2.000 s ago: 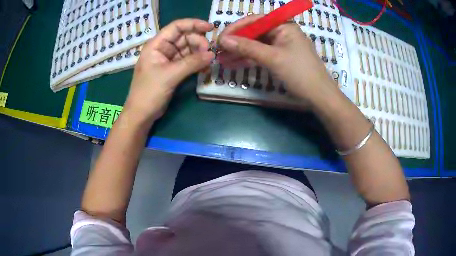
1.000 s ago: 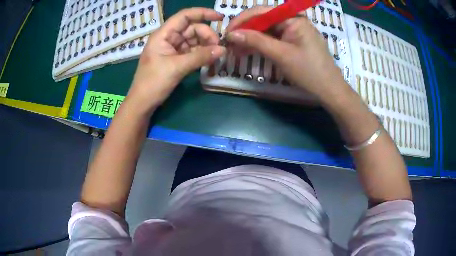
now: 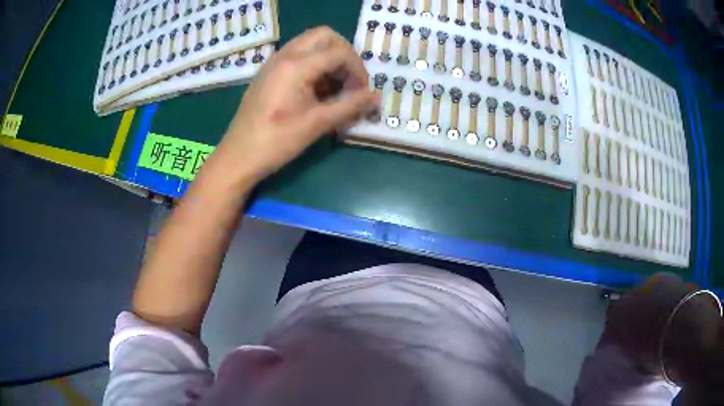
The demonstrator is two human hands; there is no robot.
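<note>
My left hand (image 3: 298,99) is at the front left corner of the centre foam tray (image 3: 468,165). Its thumb and forefinger pinch a small dark, silvery round part (image 3: 371,116) at the end of the leftmost front slot; the fingers partly hide it. The tray's slots hold round parts, dark ones and several shiny silver-faced ones along the front row. My right hand (image 3: 647,309) is dark and blurred at the lower right, by the table's front edge. Its fingers cannot be made out, nor whether it holds anything. The red probe is not visible.
Stacked foam trays (image 3: 171,82) with dark-ended slots lie at the left. A tray of mostly plain tan slots (image 3: 631,252) adjoins the centre tray at right. A green label (image 3: 176,156) and blue tape (image 3: 381,231) mark the front edge. Wires show at the upper right.
My right hand has left the centre tray and dropped to the lower right; the red probe is out of view. My left hand has turned, its fingers now down at the tray's corner.
</note>
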